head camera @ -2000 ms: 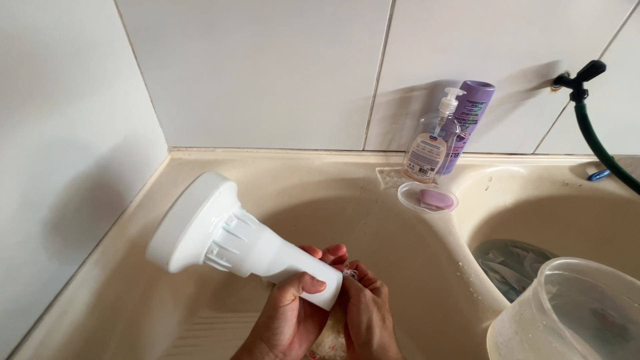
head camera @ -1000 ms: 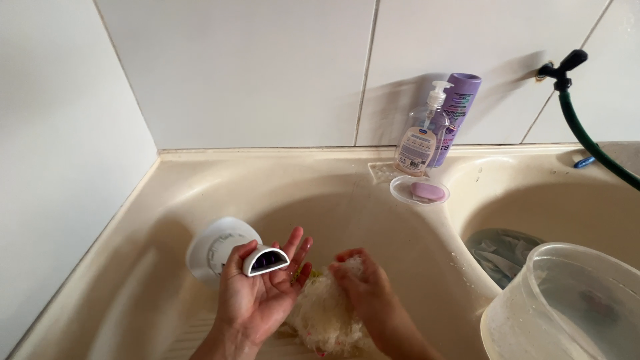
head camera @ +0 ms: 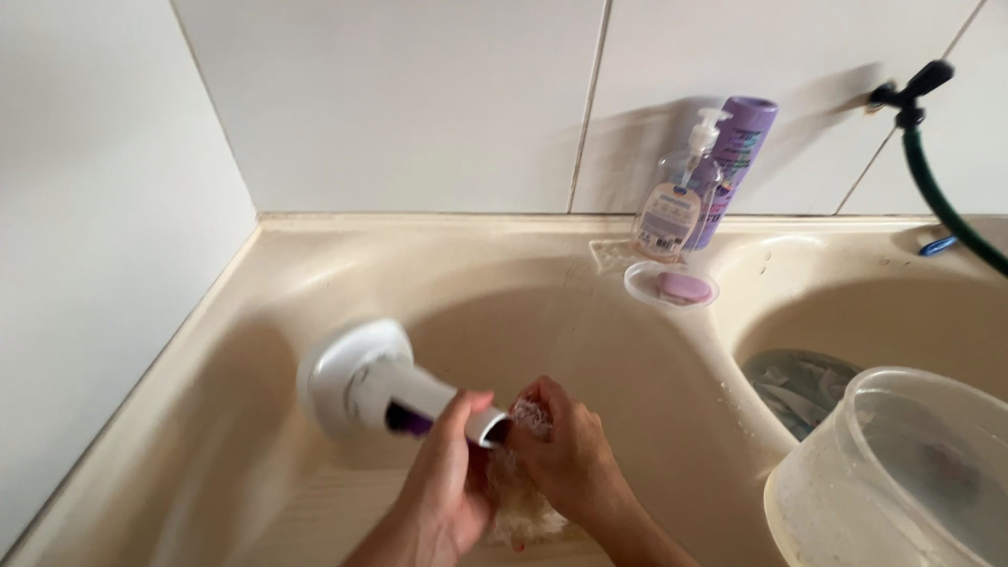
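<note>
A white plastic part with a wide round head and a hollow tubular neck (head camera: 409,386) slants across the left basin. Its neck's open end is gripped by my left hand (head camera: 453,465), thumb on top. Close beside that end, my right hand (head camera: 563,449) is closed on a bunched whitish mesh or scrubbing cloth (head camera: 533,416). More pale, fluffy wet material (head camera: 524,512) lies below, between my hands; its kind is hard to tell. A dark purple patch shows on the neck's side.
A pump soap bottle (head camera: 669,213), a purple bottle (head camera: 740,157) and pink soap (head camera: 683,287) on a clear dish stand on the ledge. To the right are a translucent bucket (head camera: 811,488), soaking cloth (head camera: 803,386) in the second basin, and a black tap (head camera: 909,94) with a green hose (head camera: 937,189).
My left hand has turned the white part from end-on to slanting sideways, its wide head at the left. My right hand has come back against its open end.
</note>
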